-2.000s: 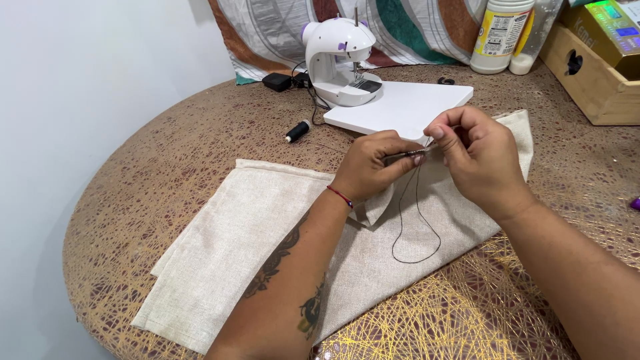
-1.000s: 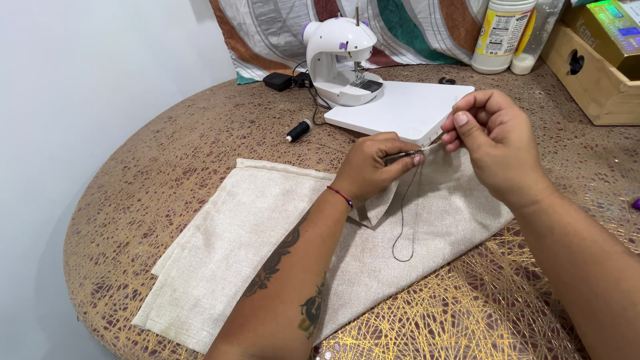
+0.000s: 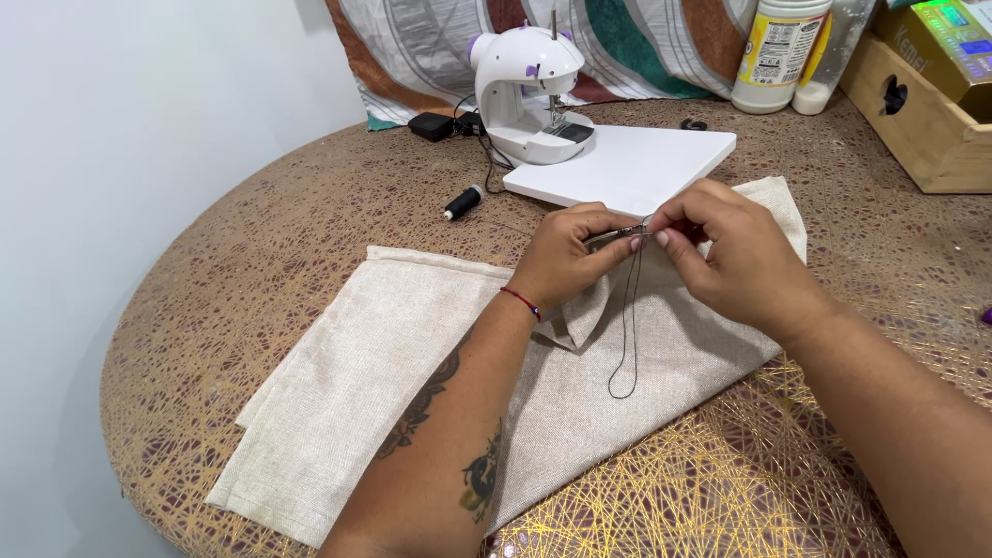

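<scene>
Beige woven fabric (image 3: 325, 349) lies folded across the table under my forearms. My left hand (image 3: 577, 252) pinches a raised part of the fabric along a dark strip, perhaps a zipper (image 3: 616, 235), between thumb and fingers. Close against its fingertips, my right hand (image 3: 717, 252) has its thumb and index finger together on something thin and pale, too small to tell whether it is a needle. A dark thread (image 3: 622, 341) hangs in a long loop below the fingertips, over the fabric.
A white mini sewing machine (image 3: 527, 93) with a white extension board (image 3: 628, 167) stands behind my hands. A black thread spool (image 3: 463, 203) lies left of the board. Farther back are a black adapter (image 3: 431, 126), a white plastic bottle (image 3: 777, 58) and a wooden crate (image 3: 914, 124).
My right hand drew away to the right, then came back against the left fingertips. The thread loop was wide at first, then narrower and shorter; it now hangs long and narrow.
</scene>
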